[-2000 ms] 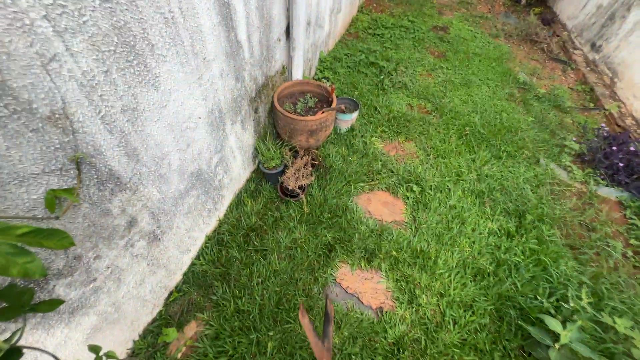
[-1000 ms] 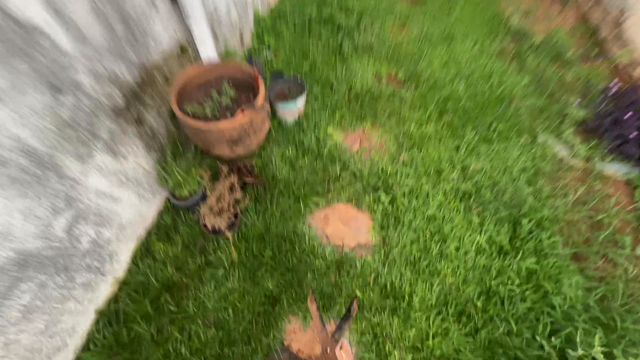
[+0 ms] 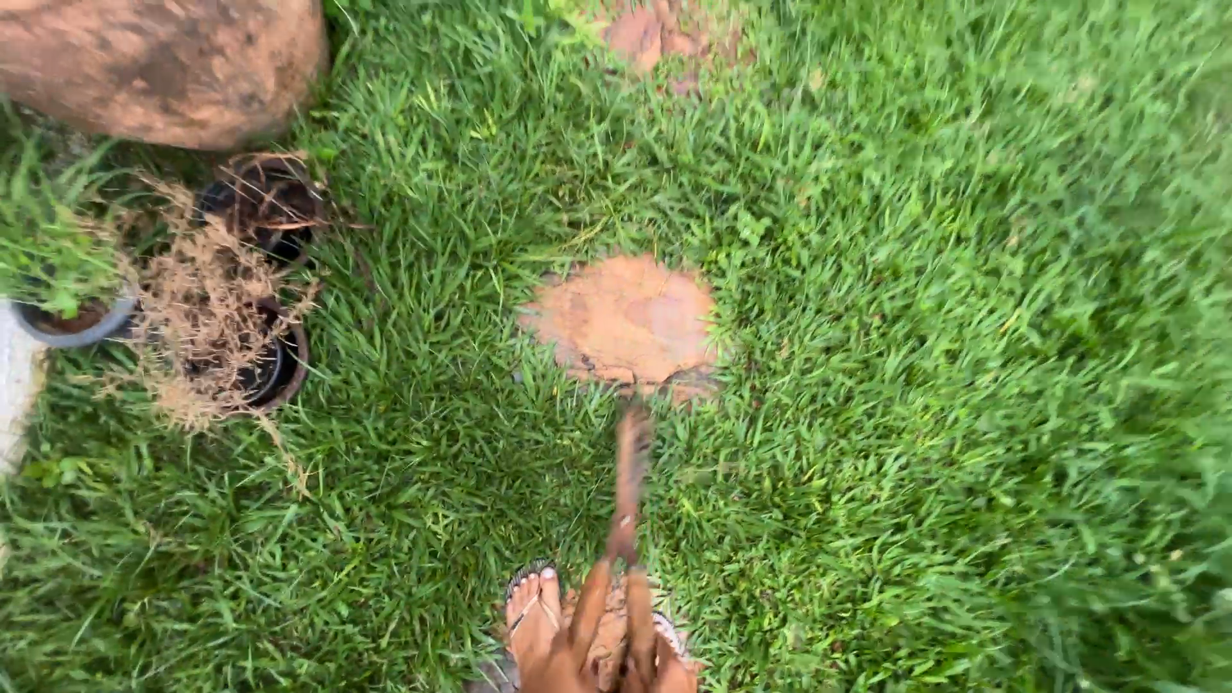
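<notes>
At the bottom of the head view, my left hand and my right hand grip the two handles of a pair of garden shears, one handle in each. The handles are close together and the rusty blades look closed, though motion blurs them. Their tips reach the near edge of a reddish stepping stone set in the grass. Both hands are partly cut off by the frame's lower edge.
Left are a big clay pot, a pot of green plants, dried plants in a dark pot and another black pot. A second stone lies ahead. My sandalled foot stands in grass below.
The view has moved forward and tilted down. The shears' blades stood apart in the earlier frames and are now together. My hands and feet have come into view.
</notes>
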